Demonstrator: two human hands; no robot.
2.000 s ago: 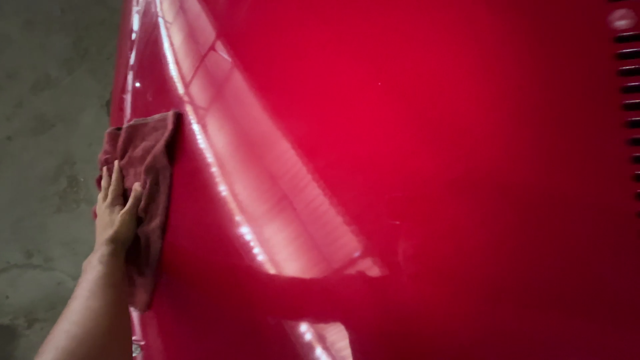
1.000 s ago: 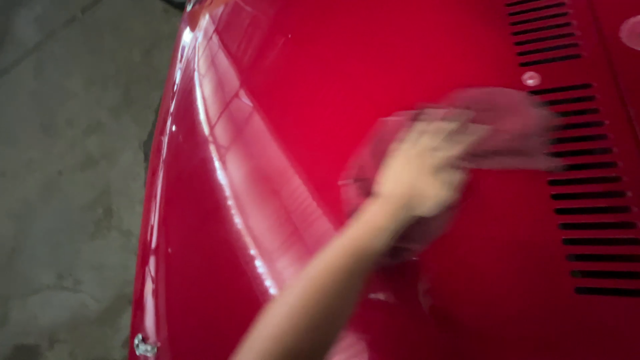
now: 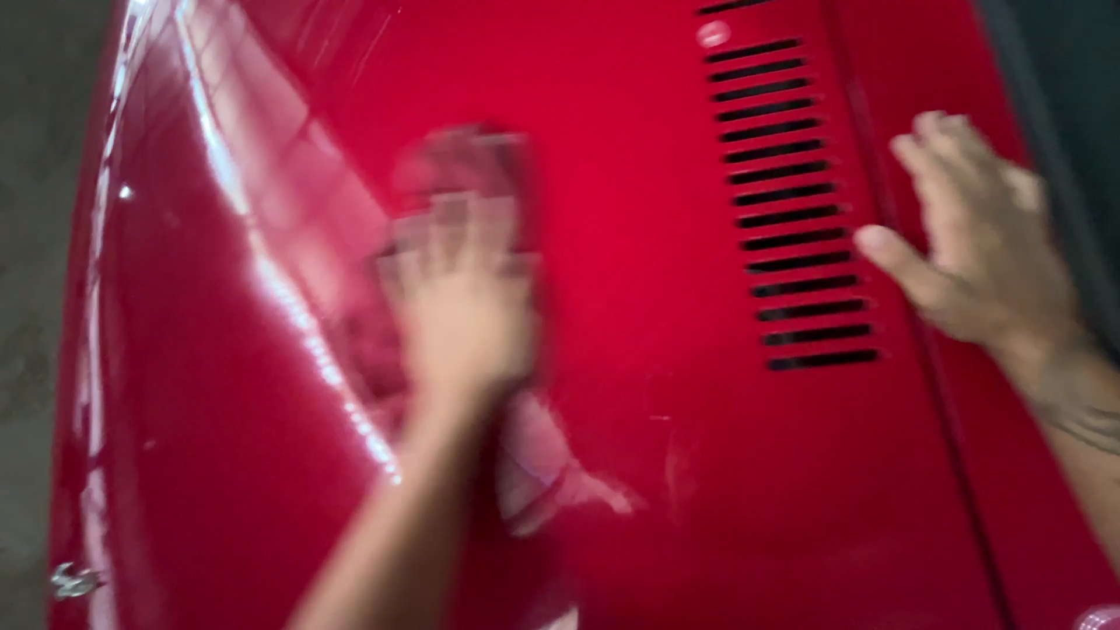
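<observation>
A glossy red car body panel [image 3: 630, 219] fills most of the view. My left hand [image 3: 464, 306], blurred by motion, lies flat over a dark red cloth [image 3: 477, 166] on the panel, left of a row of black vent slots [image 3: 796, 197]. Whether its fingers grip the cloth or only press on it is hard to see. To the right of the slots, my right hand [image 3: 971, 227] rests on or just over the red surface with its fingers apart and nothing in it.
A long panel seam [image 3: 932, 367] runs beside the vent slots. Dark material [image 3: 1067, 105] borders the red panel at the upper right. Grey floor [image 3: 31, 306] shows beyond the panel's left edge. A small shiny metal piece [image 3: 74, 580] sits near that edge at the lower left.
From the panel's left edge, my left hand went with the cloth rightward to the vent slots, then back left to mid-panel. My right hand has come into view.
</observation>
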